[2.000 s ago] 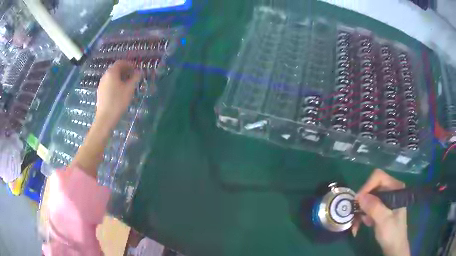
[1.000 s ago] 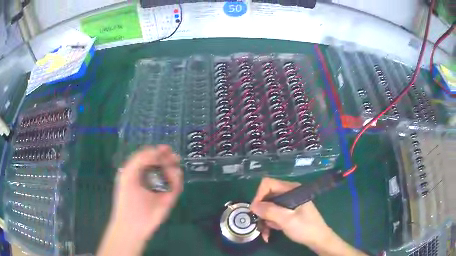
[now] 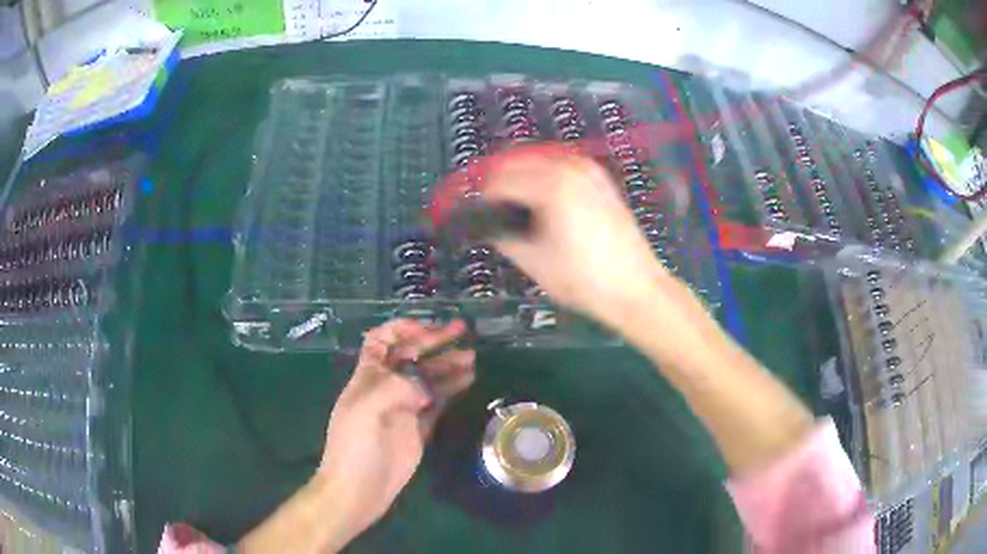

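Observation:
The round metal fixture [image 3: 528, 446] stands on the green mat, its pale centre uncovered. My left hand [image 3: 379, 417] is palm-up left of it, fingers curled at the main tray's front edge; a small dark thing may be between the fingers, but blur hides it. My right hand [image 3: 574, 233] is blurred above the main blister tray [image 3: 373, 314] and grips the dark handle of the test probe [image 3: 492, 222], with its red cable arching over the hand. Disc rows [image 3: 411, 271] with red wires fill the tray's right part, partly hidden by my right hand and forearm.
A left-hand blister tray [image 3: 49, 379] lies at the left edge. A rear-right tray [image 3: 795, 179] and a right-hand tray [image 3: 920, 368] over a tan sheet lie at the right. A paper holder [image 3: 103, 92] stands back left. Blue and red tape lines cross the mat.
My right hand has lifted off the fixture with the probe and moved up and left over the main tray. My left hand has moved right, toward the fixture, and turned palm-up.

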